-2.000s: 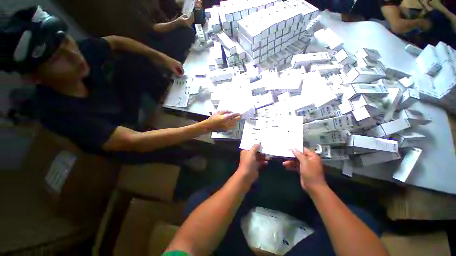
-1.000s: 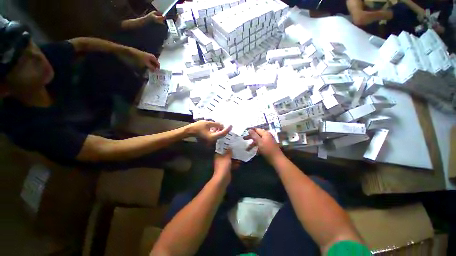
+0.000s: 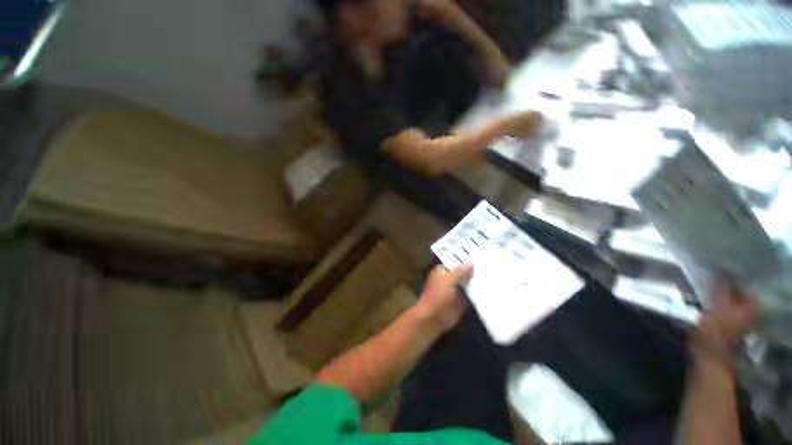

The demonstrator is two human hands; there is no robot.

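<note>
The picture is blurred. My left hand [image 3: 445, 297] holds a white instruction leaflet [image 3: 512, 274] by its left edge, thumb on top, above my lap. The leaflet shows short dark text blocks. My right hand [image 3: 728, 315] holds another, greyer-looking leaflet [image 3: 708, 209] by its lower end, raised over the table edge at the right. A white lap pile [image 3: 556, 407] shows between my thighs, partly cut off by the bottom edge.
White cartons and sheets [image 3: 638, 248] lie heaped on the table at the right. A person in dark clothing [image 3: 434, 96] reaches over the table from behind. An open brown carton [image 3: 347, 300] stands left of my legs, and brown cardboard stacks [image 3: 165, 187] fill the left side.
The view has swung left, so the table shows further right. My hands have moved apart. Each now holds a separate leaflet, where both were together at one small white sheet before.
</note>
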